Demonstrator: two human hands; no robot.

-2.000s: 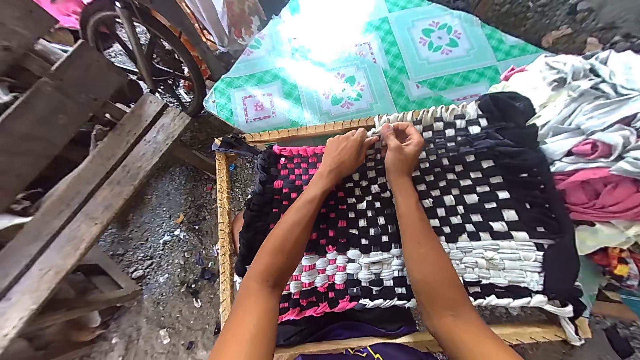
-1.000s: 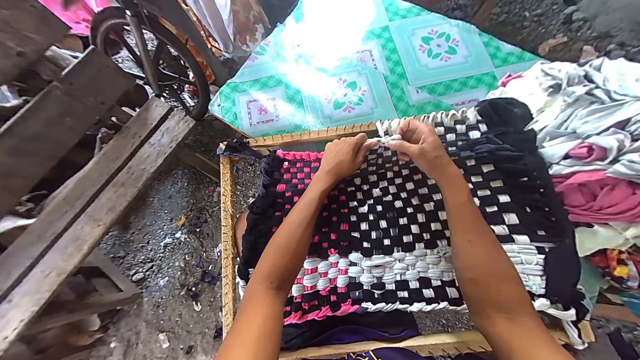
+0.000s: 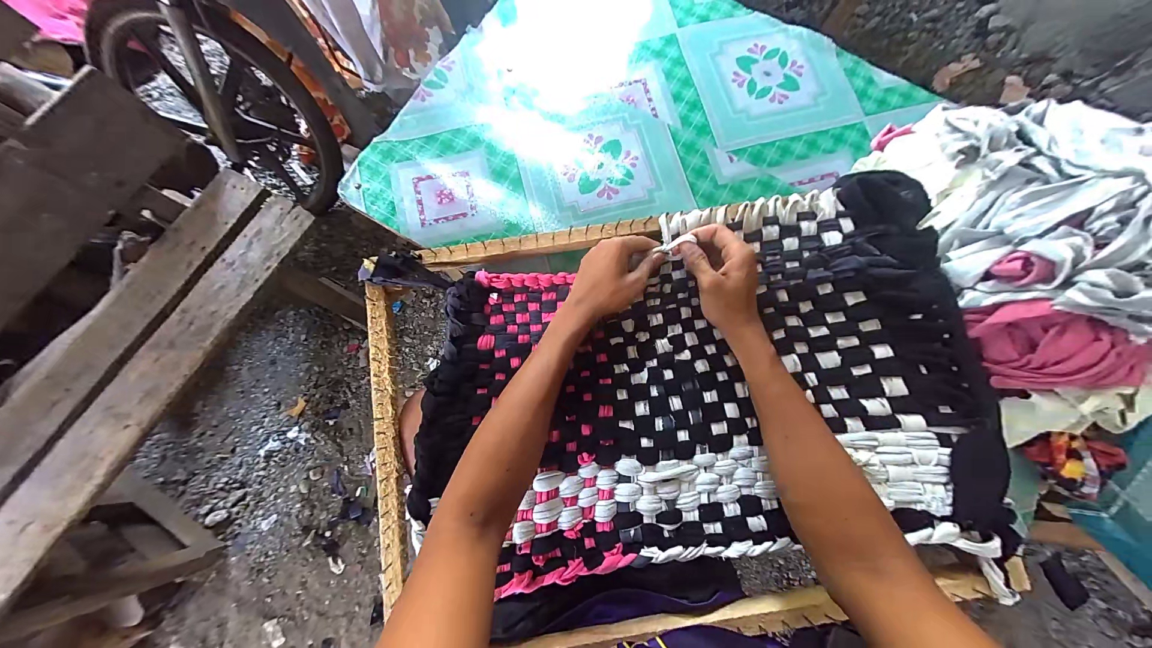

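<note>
A woven rag mat [image 3: 684, 387] of black, white and pink fabric strips lies over a wooden frame [image 3: 382, 450] edged with small nails. At the mat's top edge, my left hand [image 3: 616, 274] pinches a white fabric strip [image 3: 677, 243] between thumb and fingers. My right hand [image 3: 723, 270] grips the same strip just to the right, its fingertips close to the left ones. White loops run along the top edge to the right of my hands, and a pink braided edge lies to the left. Part of the strip is hidden by my fingers.
A table with a green floral plastic cover [image 3: 612, 171] stands beyond the frame. White, grey and pink cloth [image 3: 1053, 234] is heaped at right. Wooden planks [image 3: 144, 378] and a bicycle wheel [image 3: 306, 135] are at left, above gravelly ground [image 3: 261, 468].
Both hands stay at the mat's top edge. The right hand was higher over the edge two seconds ago and has come down beside the left, fingers on the white strip.
</note>
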